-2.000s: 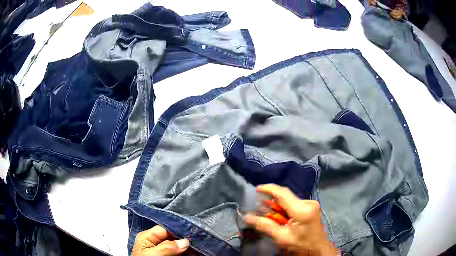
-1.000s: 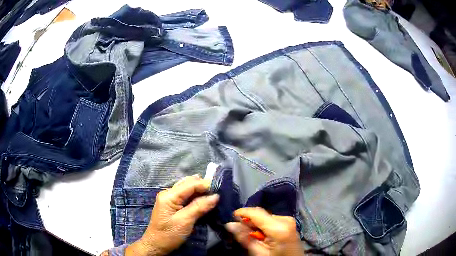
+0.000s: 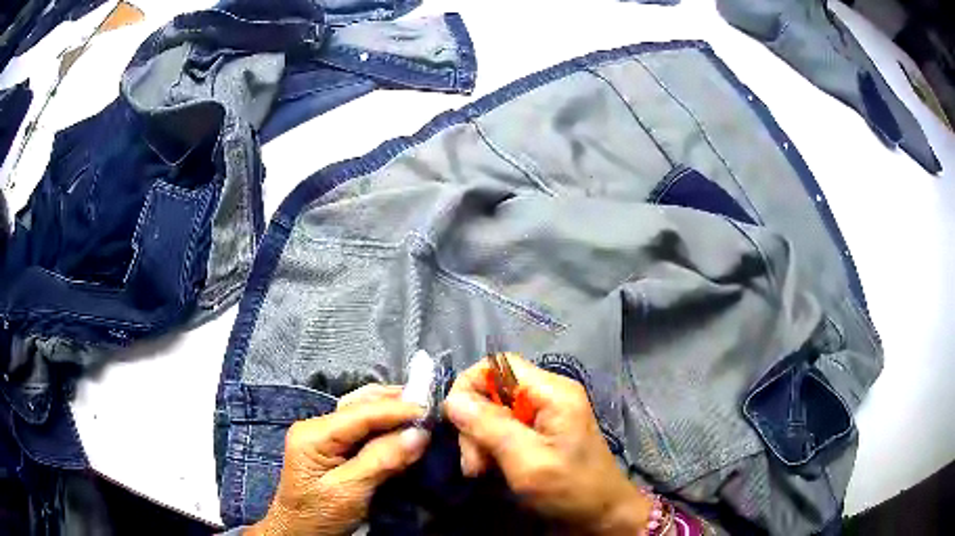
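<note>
A denim garment (image 3: 565, 230) lies inside out on the white table, grey inside with a dark blue border. My left hand (image 3: 356, 450) pinches its dark stitched edge beside the white label (image 3: 420, 379). My right hand (image 3: 534, 434) holds the thread snips (image 3: 505, 383) with orange-red handles, blades pointing up and away. Its thumb and fingertips are at the same edge, close to my left fingertips. A dark ring-like cuff (image 3: 799, 415) lies at the right. Loose threads are too fine to make out.
A second dark blue denim garment (image 3: 173, 225) lies at the left. Another grey and blue denim piece (image 3: 827, 65) is at the far right. The white table (image 3: 147, 434) has dark clutter beyond its edge.
My left hand has come from the lower border to the edge by the label. My right hand has followed, its snips now upright. The garments sit slightly higher in view.
</note>
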